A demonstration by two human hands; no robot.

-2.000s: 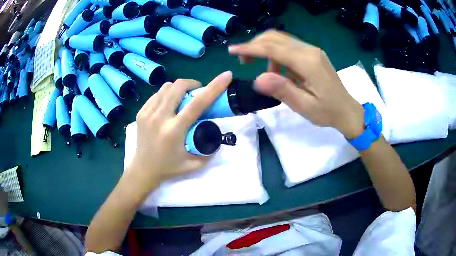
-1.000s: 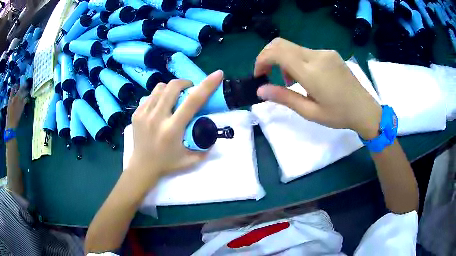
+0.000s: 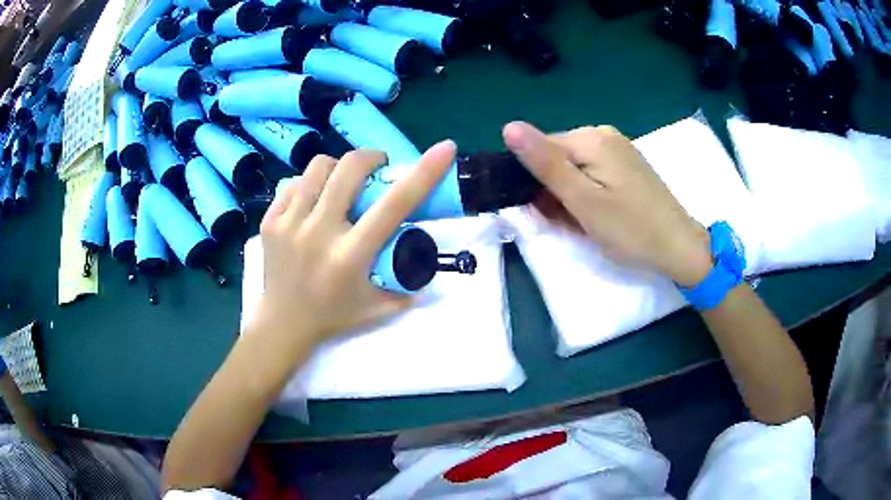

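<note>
My left hand (image 3: 318,249) holds two light blue handle bodies above a white pad. The upper handle body (image 3: 438,193) points right, with a black end part (image 3: 498,182) at its wide end. The lower handle body (image 3: 389,262) sits in the palm with its black end facing right and a thin dark prong (image 3: 457,262) sticking out. My right hand (image 3: 611,200) has its fingers around the outer part of the black end part, thumb raised above it; the fingertips behind it are hidden. A blue strap (image 3: 721,266) is on the right wrist.
Many blue handle bodies (image 3: 256,96) are piled at left and back. Dark parts (image 3: 796,93) lie at back right. White wrapped pads (image 3: 420,342) line the near edge of the green tabletop (image 3: 147,361). Printed sheets (image 3: 83,146) lie at left. Another person's arm (image 3: 20,405) shows at lower left.
My right hand has closed around the black end part from above, turned, and its thumb has lifted. My left hand stays nearly still. The other person's arm at left has dropped back from the pile.
</note>
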